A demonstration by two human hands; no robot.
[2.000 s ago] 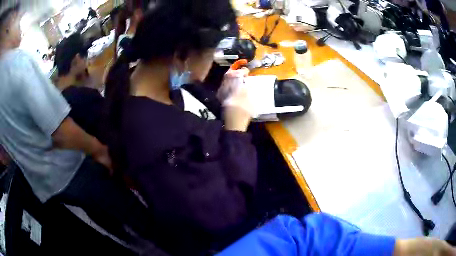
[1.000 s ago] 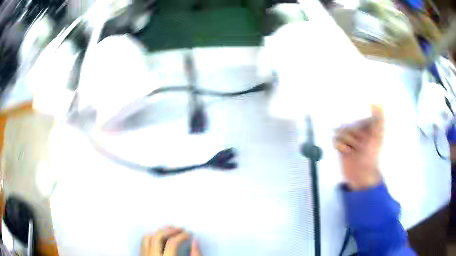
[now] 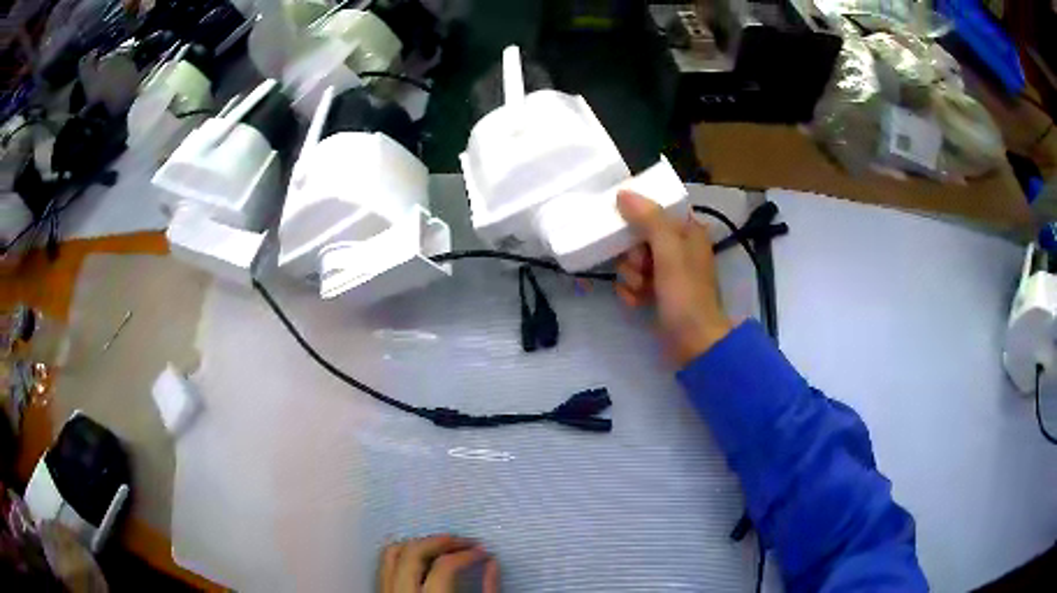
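My right hand (image 3: pixel 672 278), in a blue sleeve, grips the white mounting bracket (image 3: pixel 597 226) of a white security camera (image 3: pixel 545 156) at the upper middle. Its flat antenna points up and its black ball is mostly hidden behind the housing. My left hand (image 3: pixel 438 568) lies at the bottom edge, cut off by it, fingers bent on the ribbed sheet; whether it holds something cannot be told. Two more white cameras (image 3: pixel 348 209) (image 3: pixel 223 185) stand to the left. Black pigtail cables with connectors (image 3: pixel 580 410) lie across the sheet.
Many more cameras crowd the upper left. A black box (image 3: pixel 753 70) and clear plastic bags (image 3: pixel 904 104) are at the back right. Another camera (image 3: pixel 1032 319) is at the right edge. A black-and-white camera (image 3: pixel 84 469) is at lower left, beside a small white piece (image 3: pixel 175 399).
The view has swung from a person seated at the bench to the cameras on the ribbed sheet. My right hand has moved left and now grips a camera's bracket.
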